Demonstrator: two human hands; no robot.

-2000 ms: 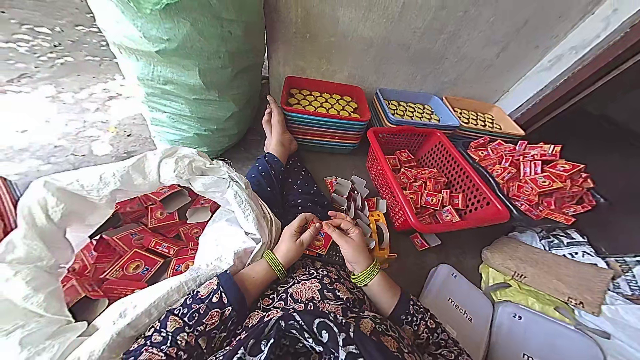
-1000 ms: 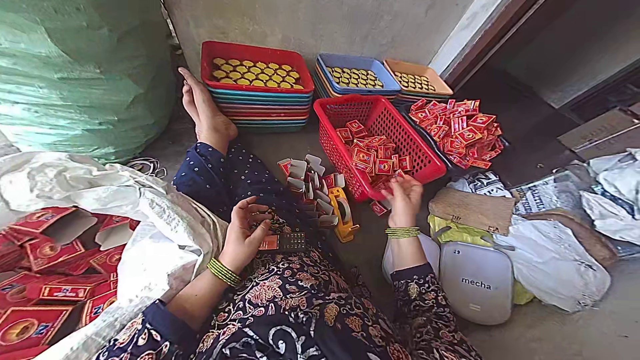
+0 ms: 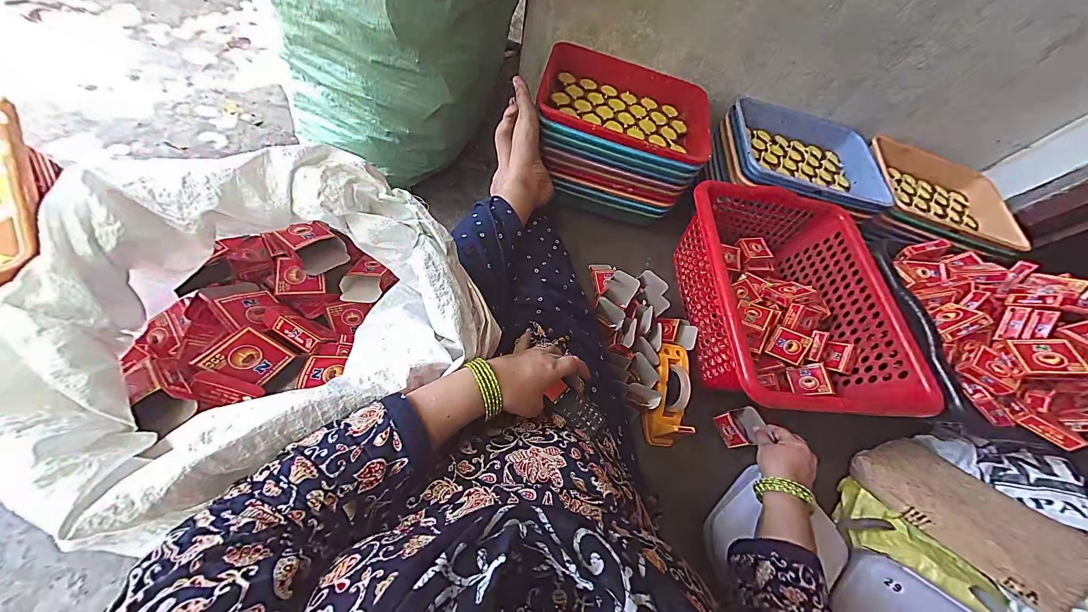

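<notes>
My right hand [image 3: 786,459] holds a small red carton with a grey open flap [image 3: 738,427], low over the floor in front of the red perforated basket [image 3: 884,357]. That basket holds a heap of small red cartons [image 3: 786,319]. My left hand [image 3: 535,374] is over my lap, its fingers curled by a dark patterned item [image 3: 580,414] and a bit of red; what it grips is partly hidden. Beside my leg lie several cartons with grey flaps up [image 3: 633,314], next to a yellow tape dispenser [image 3: 669,395].
A white woven sack [image 3: 408,280] of larger red cartons stands at left, a green sack [image 3: 391,85] behind it. Stacked trays, red [image 3: 625,72], blue [image 3: 807,132] and orange [image 3: 952,174], hold yellow-topped round pieces. More red cartons [image 3: 1011,323] and plastic lids [image 3: 884,586] are at right.
My right hand has moved from the near edge of the red basket down to the floor in front of it, and now holds a carton. Two seconds ago both hands were together over the lap. The view has shifted.
</notes>
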